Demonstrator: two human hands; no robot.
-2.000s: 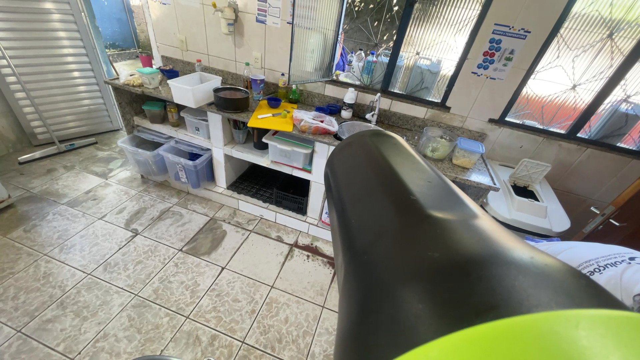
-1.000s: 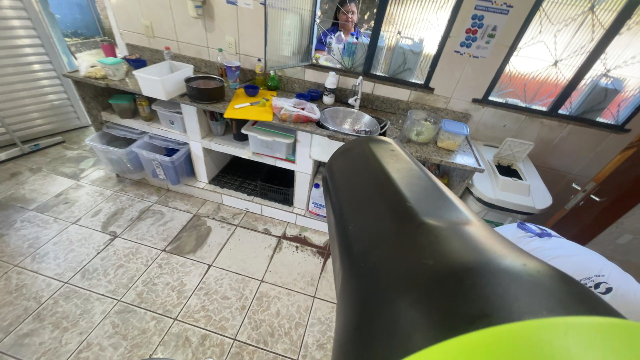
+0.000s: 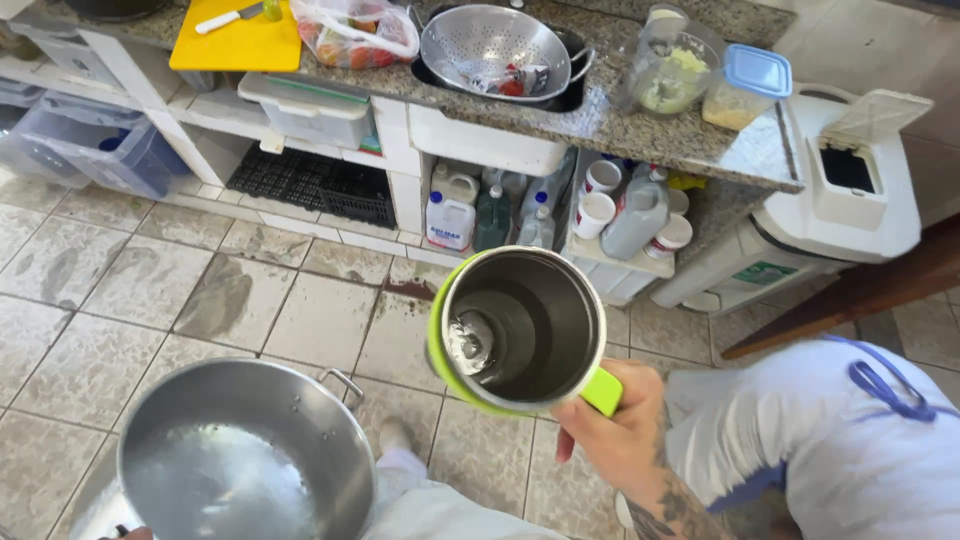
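Note:
My right hand (image 3: pixel 619 427) is closed around the lime-green handle of a steel-lined mug (image 3: pixel 525 326). The mug's open top faces me, and a little clear liquid with a shiny, ice-like lump shows inside. At lower left is a large metal pot (image 3: pixel 247 450) with a loop handle on its far side; its base is hidden. At the bottom edge, beside the pot's rim, only a small part of my left hand (image 3: pixel 137 533) shows, near a small dark thing. Its grip is cut off by the frame.
A granite counter (image 3: pixel 675 146) holds a colander (image 3: pixel 495 45), a bag of tomatoes (image 3: pixel 360 37), a yellow cutting board (image 3: pixel 232 45) with a knife, and containers. Jugs (image 3: pixel 450 221) stand beneath. A white bin (image 3: pixel 832 187) and a person in a white apron (image 3: pixel 810 427) are at right.
The mug has moved away from my face; earlier its dark underside and outer wall filled the lower right. Now its inside, my right hand and the pot are visible. The view has tipped down.

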